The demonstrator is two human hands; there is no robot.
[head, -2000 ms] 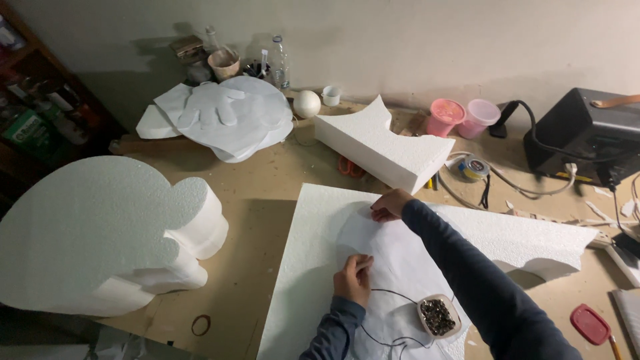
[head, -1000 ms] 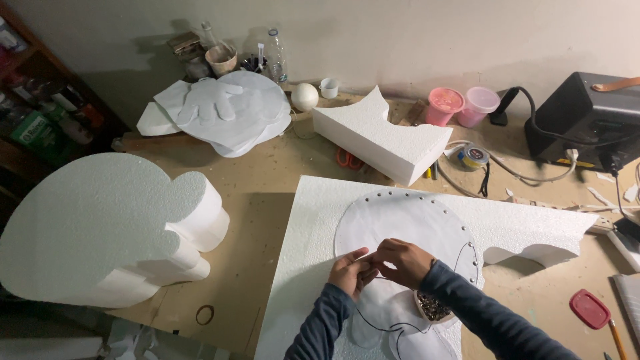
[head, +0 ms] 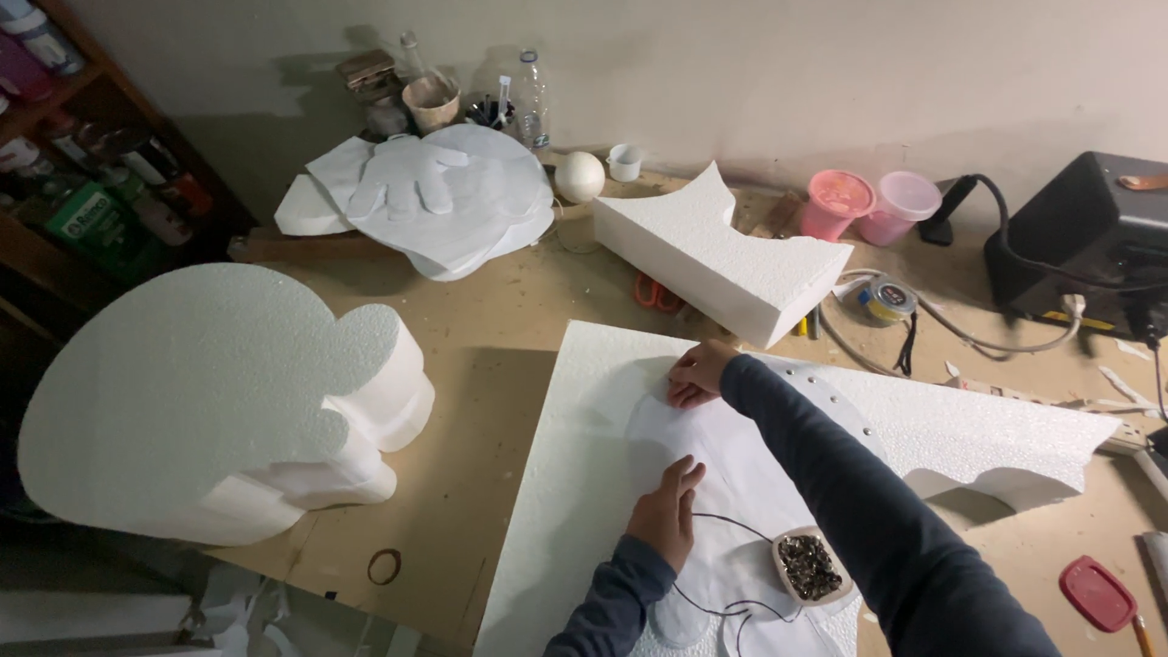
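A paper pattern point(head: 721, 474) with dark drawn lines lies on a white polystyrene foam sheet point(head: 543, 511). Small metal tacks point(head: 834, 399) dot its upper right edge. My right hand point(head: 698, 374) is at the pattern's upper left edge with its fingertips pinched together and pressed down; whatever they may hold is hidden. Lower down, my left hand point(head: 669, 511) rests on the pattern, fingers spread a little and nothing visible in them. A small square container of metal tacks point(head: 809, 568) sits on the pattern between my left hand and my right sleeve.
A big rounded foam shape point(head: 182, 392) stands at left. Behind the sheet are a cut foam block point(head: 712, 246), orange-handled scissors point(head: 655, 294), a tape measure point(head: 887, 299) and pink cups point(head: 837, 205). Stacked paper patterns point(head: 456, 201) lie at back left; a red lid point(head: 1098, 593) is at right.
My hands were together over the middle of the pattern a second ago. Now my right hand has moved up to its upper left edge, and my left hand lies apart, lower down.
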